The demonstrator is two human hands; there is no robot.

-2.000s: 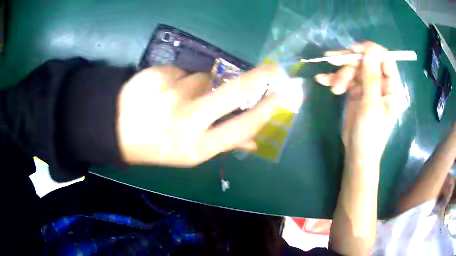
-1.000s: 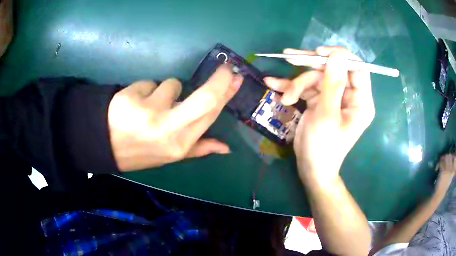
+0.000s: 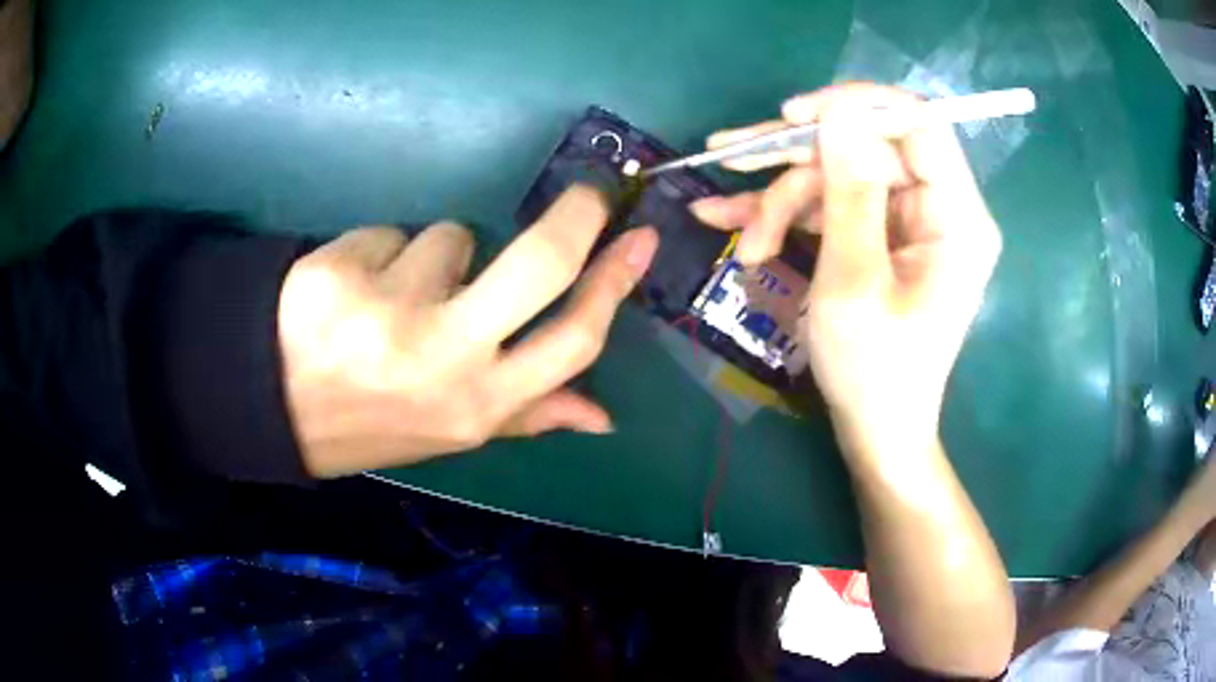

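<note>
The black phone housing [image 3: 678, 251] lies tilted on the green table, with a ring hole at its upper left end and a silvery-blue circuit board [image 3: 758, 313] at the other. My left hand [image 3: 427, 333] reaches in from the left. Its fingers are spread, two fingertips over the housing below the ring hole, the thumb apart. My right hand [image 3: 894, 253] grips white tweezers [image 3: 867, 123] and rests over the board end. The tweezer tip is at a small yellowish piece [image 3: 632, 189] beside a white spot near my left fingertip. The tape sheet [image 3: 754, 386] is mostly hidden under the housing.
A thin red wire with a small white connector [image 3: 712, 542] runs toward the near edge. Clear film [image 3: 934, 67] lies beyond my right hand. Dark device units [image 3: 1200, 213] are at the right edge. Another person's forearm [image 3: 1160, 546] shows at lower right.
The tweezer tip has moved left and down onto the housing near my left fingertips, bringing the yellow piece with it. The housing's board end and the connector have shifted slightly right.
</note>
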